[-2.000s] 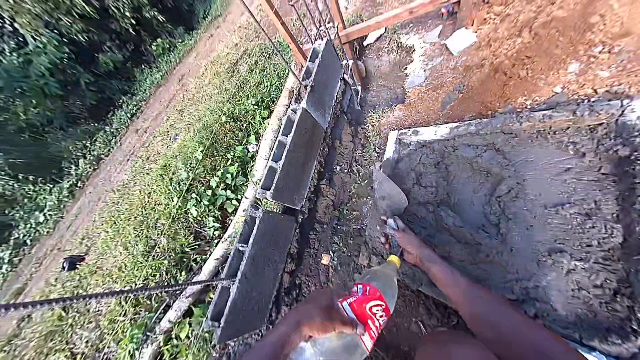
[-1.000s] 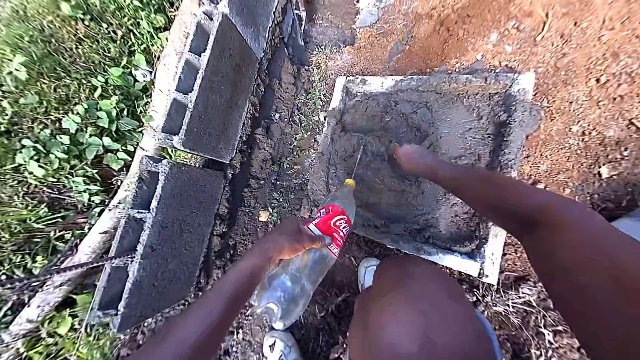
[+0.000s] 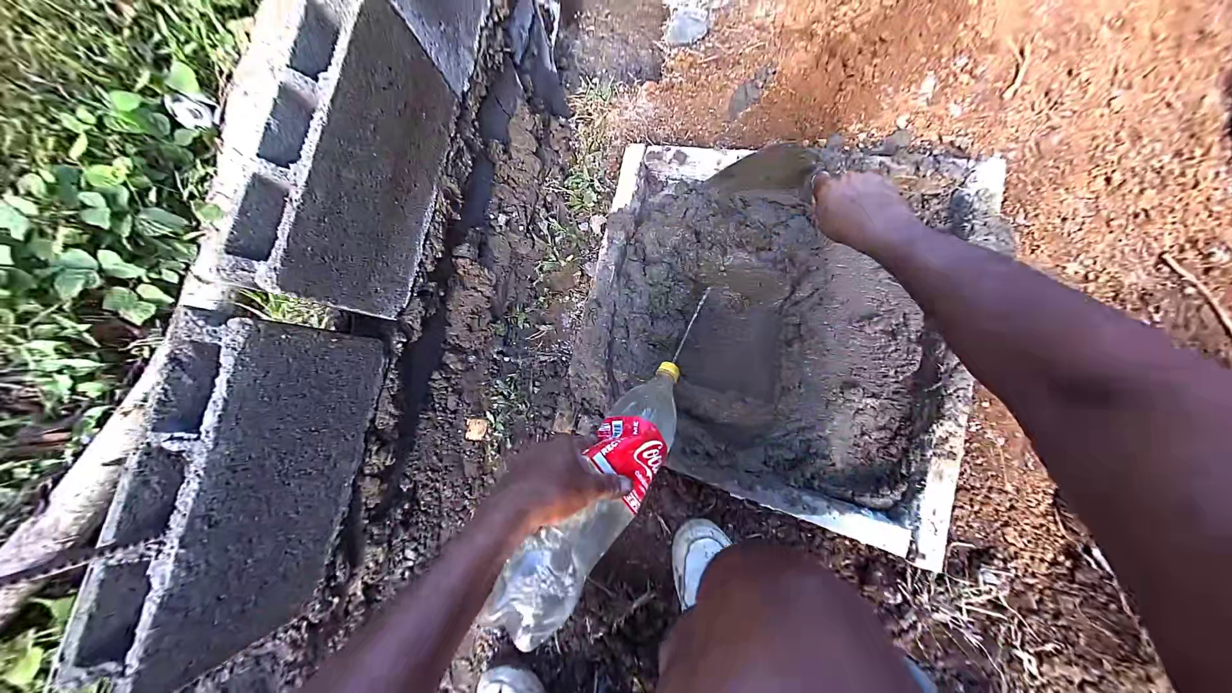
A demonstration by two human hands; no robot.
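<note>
A clear plastic Coca-Cola bottle (image 3: pixel 568 558) with a yellow cap is gripped by my left hand (image 3: pixel 558 476) around its red label. It tilts toward a shallow framed mortar tray (image 3: pixel 938 491), and a thin stream of water leaves the cap and falls on the grey wet mortar (image 3: pixel 857 346). Over the tray's far side, my right hand (image 3: pixel 861 210) is closed on the handle end of a trowel (image 3: pixel 765 171), whose mortar-smeared blade points left above the mortar. The handle itself is mostly hidden by the fingers.
Hollow concrete blocks (image 3: pixel 260 481) stand in a row at the left, with a pole (image 3: pixel 72 491) along their outer side and green plants (image 3: pixel 106 231) beyond. Muddy ground lies between blocks and tray. Reddish soil (image 3: pixel 1107 144) spreads behind and right. My shoe (image 3: pixel 698 553) is near the tray's front edge.
My left hand has brought the bottle to the tray, and water now runs from it. My right hand has moved to the tray's far side with the trowel. The view has turned down toward the tray.
</note>
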